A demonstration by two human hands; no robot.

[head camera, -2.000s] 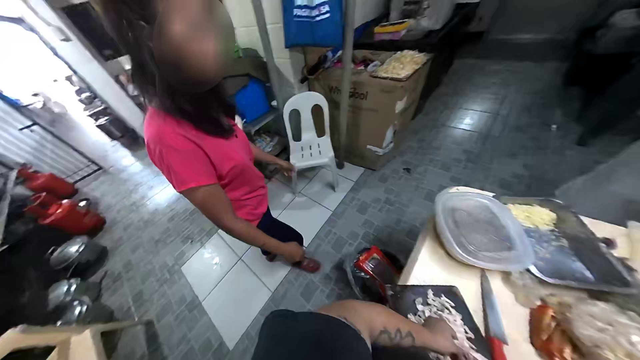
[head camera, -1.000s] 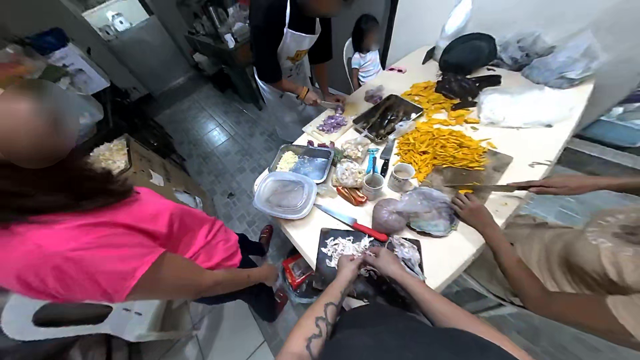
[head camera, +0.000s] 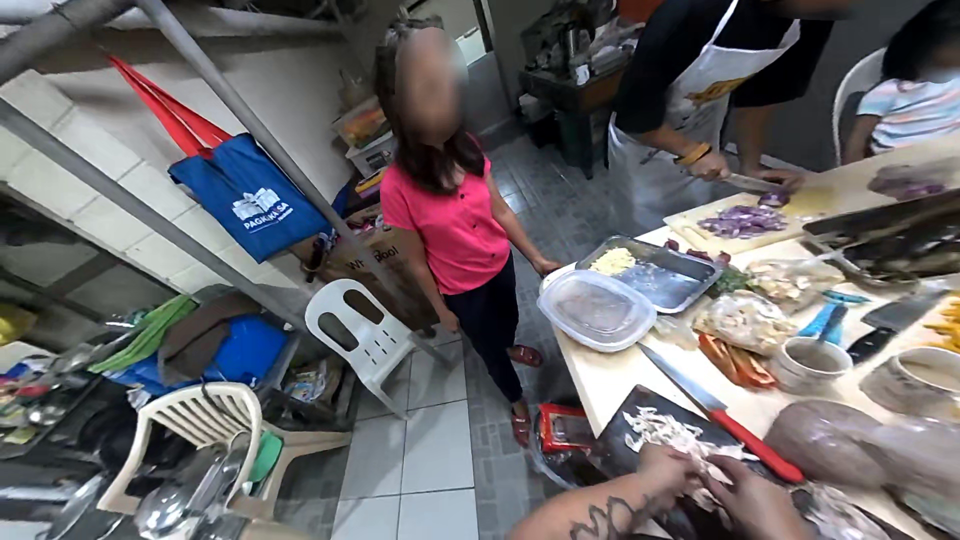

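Over a black cutting board [head camera: 622, 427] near the table edge, my left hand [head camera: 667, 472] and my right hand [head camera: 754, 499] meet, fingers pinching a piece of pale shredded meat [head camera: 664, 431]. More shreds lie on the board in front of my fingers. A knife with a red handle [head camera: 757, 446] rests across the board's far right side, its blade pointing away to the left. Beyond it stand a clear plastic container [head camera: 596, 311] and a metal tray [head camera: 664, 274] with chopped yellowish bits. Bagged food [head camera: 825, 442] lies to the right of the knife.
A person in a pink shirt [head camera: 457, 232] stands at the table's far left corner. Across the table, a person in an apron [head camera: 697, 97] cuts purple onion [head camera: 742, 222] on a board. Cups [head camera: 810, 364], a dark-handled knife [head camera: 892, 326] and a white plastic chair [head camera: 364, 330] are also around.
The view has swung left since one second ago. The person in pink, at the left edge then, now shows upright near the middle. My hands remain together over the black board.
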